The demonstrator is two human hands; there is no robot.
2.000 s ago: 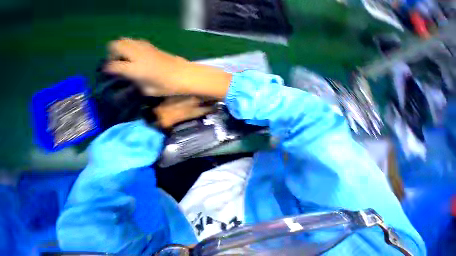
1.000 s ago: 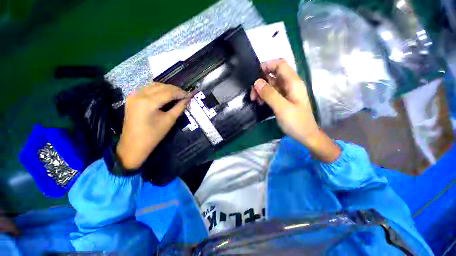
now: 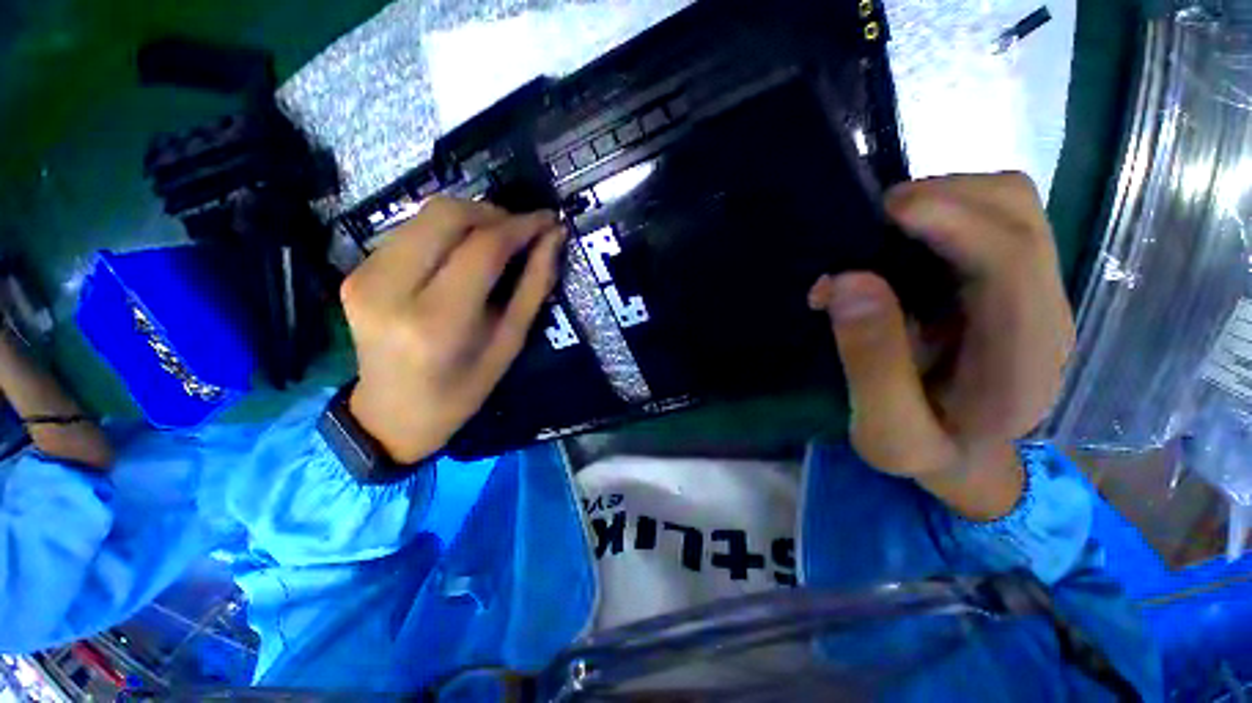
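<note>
A black plastic housing (image 3: 742,261) lies tilted in front of me, partly over a foam sheet and a white sheet. A silvery metal strip (image 3: 603,323) runs across its middle, between small white bracket shapes (image 3: 629,308). My left hand (image 3: 446,316) is at the strip's upper end, thumb and fingers pinched together; whether a small part is between them is hidden. My right hand (image 3: 947,323) holds the housing's right side, thumb on the near side and fingers around the edge.
A blue parts bin (image 3: 165,337) with shiny small pins stands at the left, beside piled black plastic parts (image 3: 247,172). A silvery foam sheet (image 3: 364,110) lies behind the housing. A clear plastic bag (image 3: 1167,234) is at the right. Another person's arm (image 3: 62,426) shows at the left edge.
Since the blurred earliest frame, both hands have come to the housing. In the last second, the housing appears larger and farther right in view; my left hand stays at the strip's upper end.
</note>
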